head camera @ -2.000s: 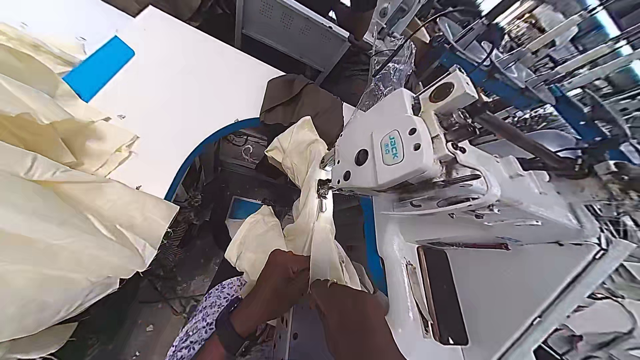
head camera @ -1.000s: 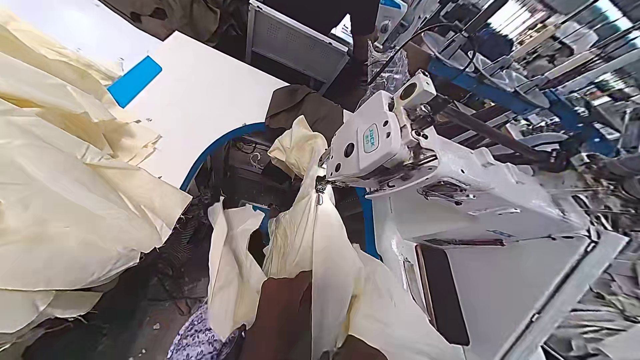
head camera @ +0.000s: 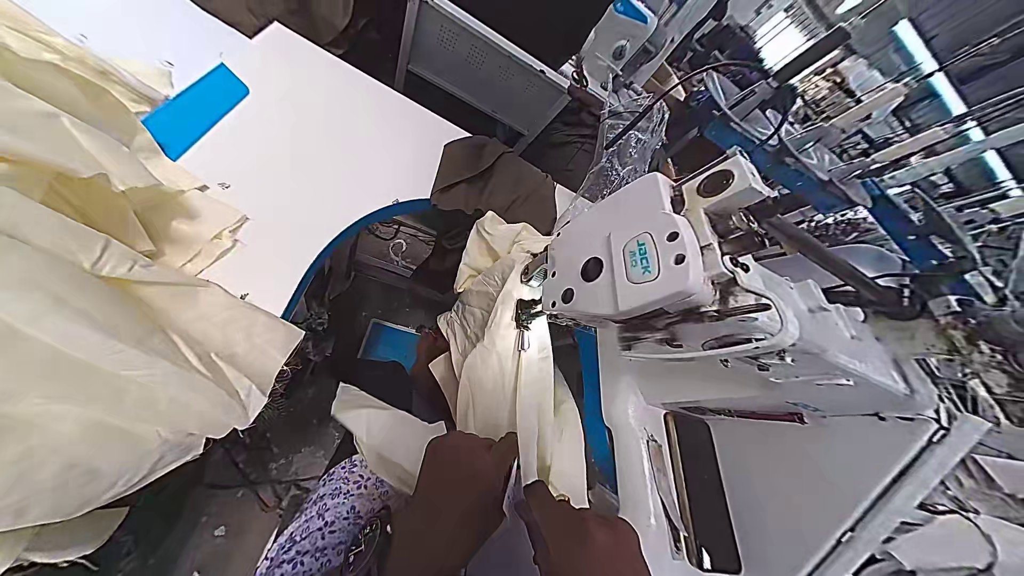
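A long piece of cream fabric [head camera: 492, 368] runs under the presser foot [head camera: 525, 314] of a white Jack sewing machine [head camera: 616, 256] and hangs toward me. Near the bottom centre my left hand [head camera: 464, 480] grips the fabric's left part below the foot. Close to its right, my right hand [head camera: 576, 528] pinches the fabric's lower edge, with a gap between the two hands. A loose cream flap [head camera: 388, 436] lies left of my left hand, above a sleeve or garment with purple flowers [head camera: 320, 520].
A large heap of cream fabric [head camera: 96, 320] covers the left of a white table [head camera: 336, 120] with a curved blue edge. Brown cloth [head camera: 496, 180] lies behind the machine's needle area. A dark phone-like slab [head camera: 704, 496] is set at the machine's right. More machines stand behind.
A second ago the fabric was spread wide over my hands; now it hangs narrower and both hands show below the foot. The loose left flap sits lower.
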